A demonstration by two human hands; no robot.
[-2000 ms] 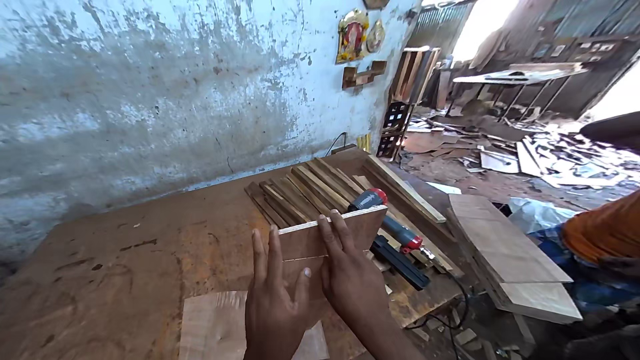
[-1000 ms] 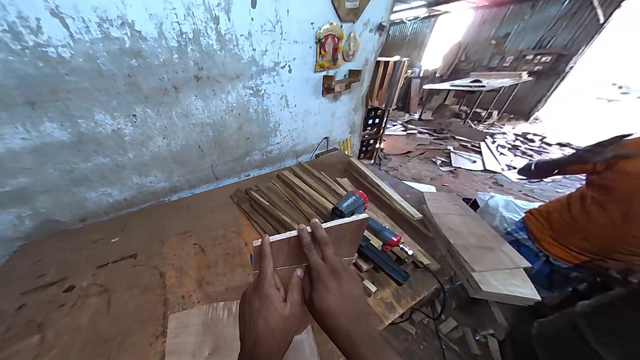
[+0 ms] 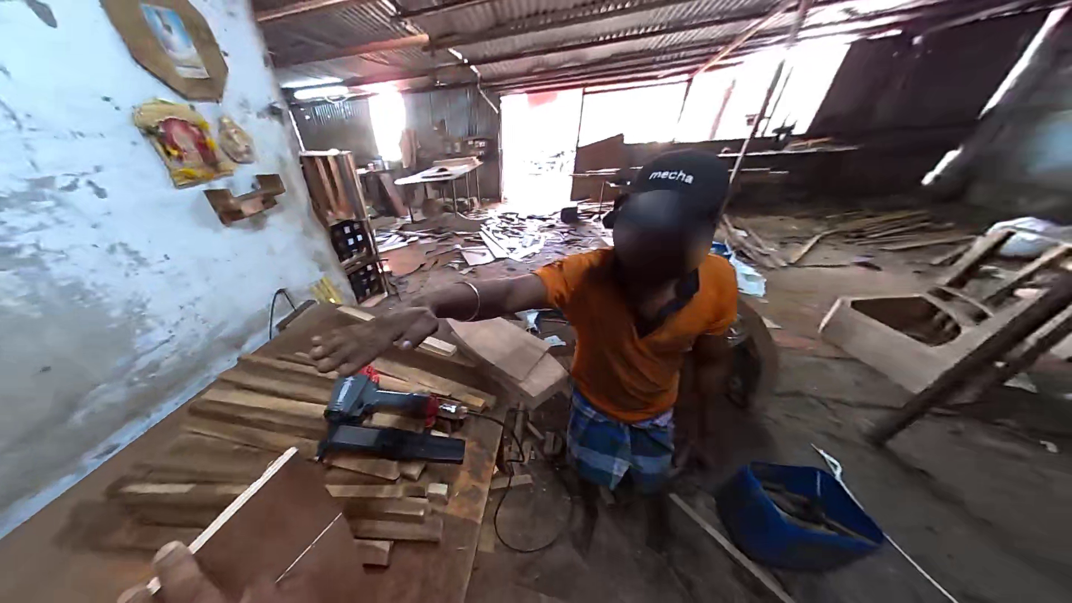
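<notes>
A small plywood panel [image 3: 272, 528] with a pale edge stands tilted at the lower left, over the wooden workbench [image 3: 477, 502]. Fingers of my left hand [image 3: 180, 574] lie against its near edge, cut off by the bottom of the view. What may be part of my right hand shows blurred low on the panel's face; its grip is hidden. Beyond the panel, a grey and red pneumatic nailer [image 3: 360, 398] with a black magazine rests on wooden strips [image 3: 251, 410]. A co-worker's outstretched hand [image 3: 373, 335] is above the strips, just behind the nailer.
The co-worker [image 3: 649, 335], in an orange shirt and dark cap, stands by the bench's right side. A hose [image 3: 498, 511] hangs off that edge. Plywood sheets [image 3: 511, 356] lie beyond the bench. A blue tub [image 3: 796, 519] and wooden frame [image 3: 913, 335] are right; a peeling wall borders the left.
The view has swung up and to the right, bringing the co-worker's upper body into sight. My hands have gone from mid-view to the bottom edge. The co-worker's arm now extends over the bench.
</notes>
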